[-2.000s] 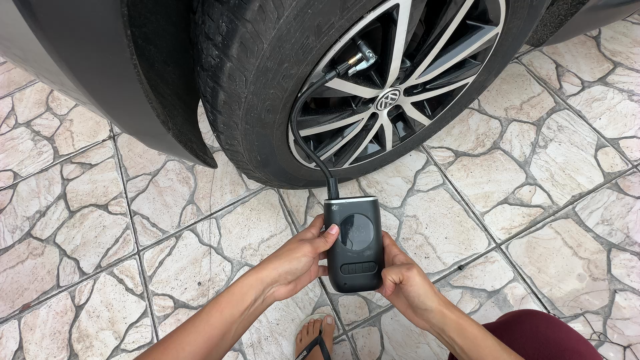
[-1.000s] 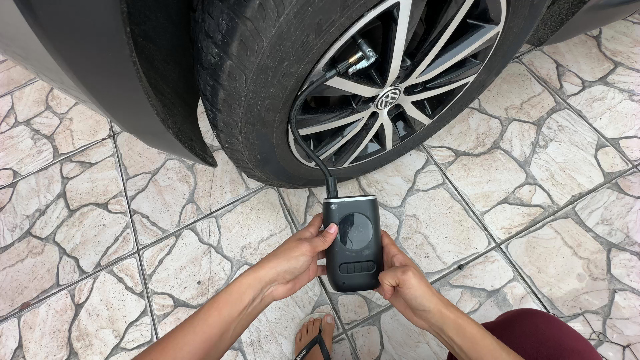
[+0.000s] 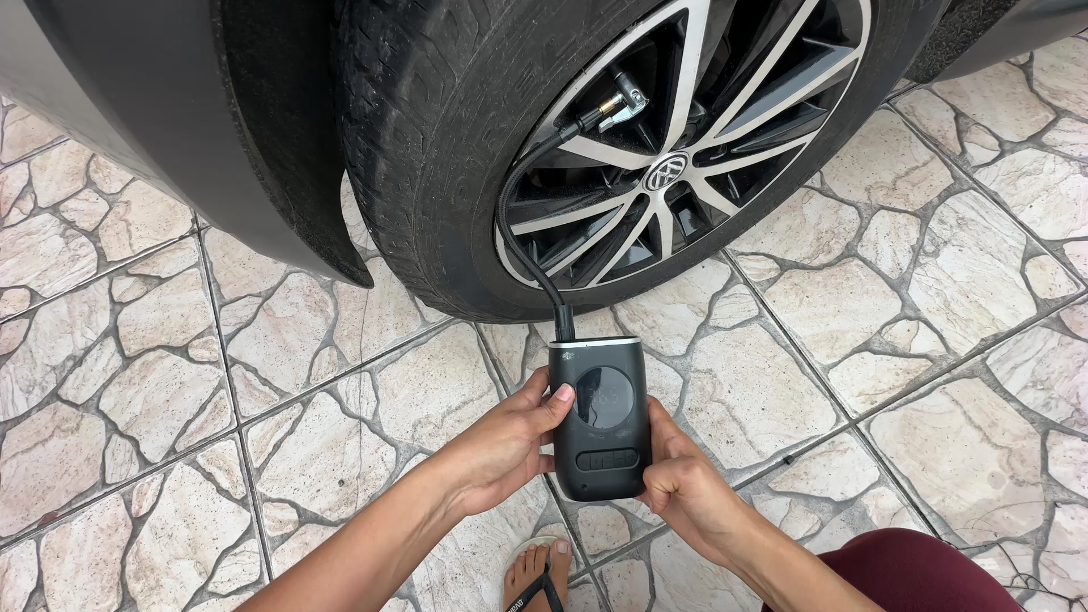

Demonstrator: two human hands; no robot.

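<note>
A black portable tire inflator [image 3: 605,476] is held upright between both hands, its round display and button row facing up at me. My left hand [image 3: 514,438] grips its left side, thumb on the front edge near the display. Against the lower right side, my right hand [image 3: 684,476] holds it with bent fingers. From its top left corner a black air hose [image 3: 520,246] curves up over the tire [image 3: 416,170] to a metal valve chuck [image 3: 627,100] among the spokes of the Volkswagen alloy wheel [image 3: 667,172]. The valve beneath the chuck is hidden.
The car's grey bumper [image 3: 144,127] and wheel-arch edge fill the upper left; a body panel [image 3: 1011,42] shows at the upper right. Stone-patterned floor tiles [image 3: 756,395] lie below. A foot in a flip-flop [image 3: 537,578] and a maroon-clad knee [image 3: 909,574] are at the bottom.
</note>
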